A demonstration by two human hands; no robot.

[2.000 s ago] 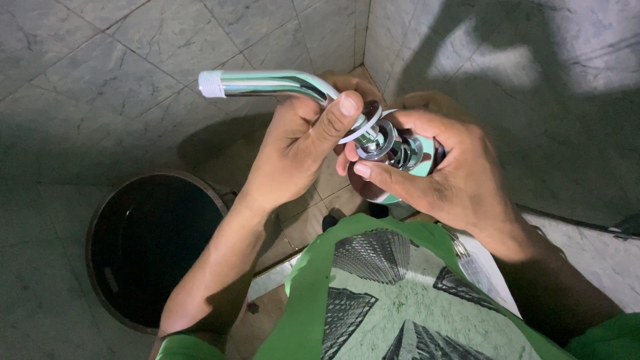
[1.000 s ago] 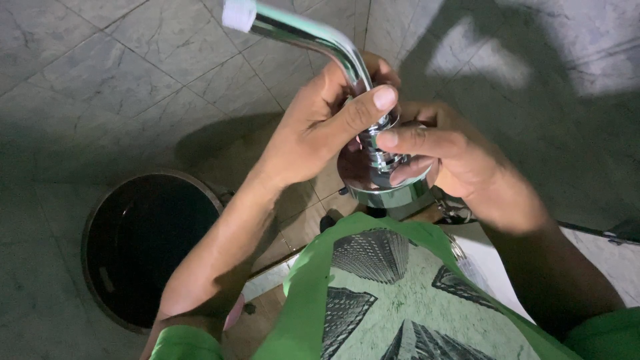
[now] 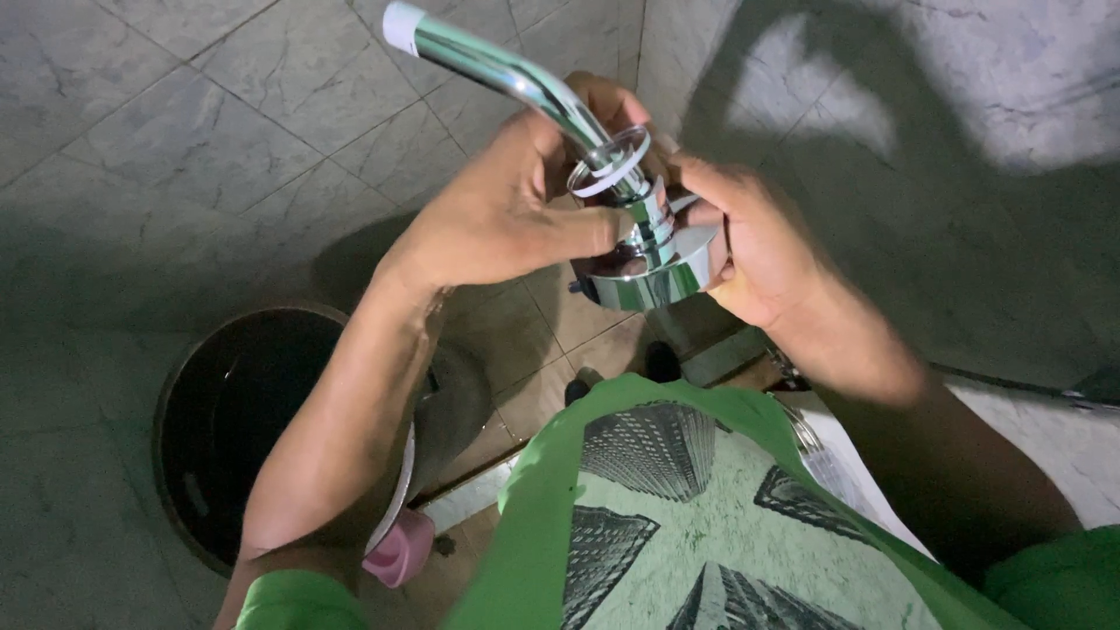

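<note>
A chrome shower head [image 3: 652,284], round and shallow, hangs below a bent chrome shower arm [image 3: 516,79]. White tape or a white cap [image 3: 402,28] covers the arm's far upper-left end. Around the arm's lower end sits a round chrome flange with a white rim [image 3: 611,166], just above the shower head's neck. My left hand [image 3: 516,206] grips the joint between arm and head, its thumb across the neck. My right hand [image 3: 757,236] holds the shower head at its right edge; part of those fingers is hidden behind the metal.
A large dark round tub [image 3: 236,420] of water or dark inside stands at the lower left. Beside it lies a pink plastic dipper [image 3: 402,549]. Marbled tile walls [image 3: 289,114] meet behind my hands. Below are the tiled floor [image 3: 534,394] and a white surface [image 3: 840,472] at my right.
The arm's taped end has dropped from its steeper tilt a second ago. My left thumb has shifted down onto the neck, and my right hand has moved from the neck to the shower head's edge.
</note>
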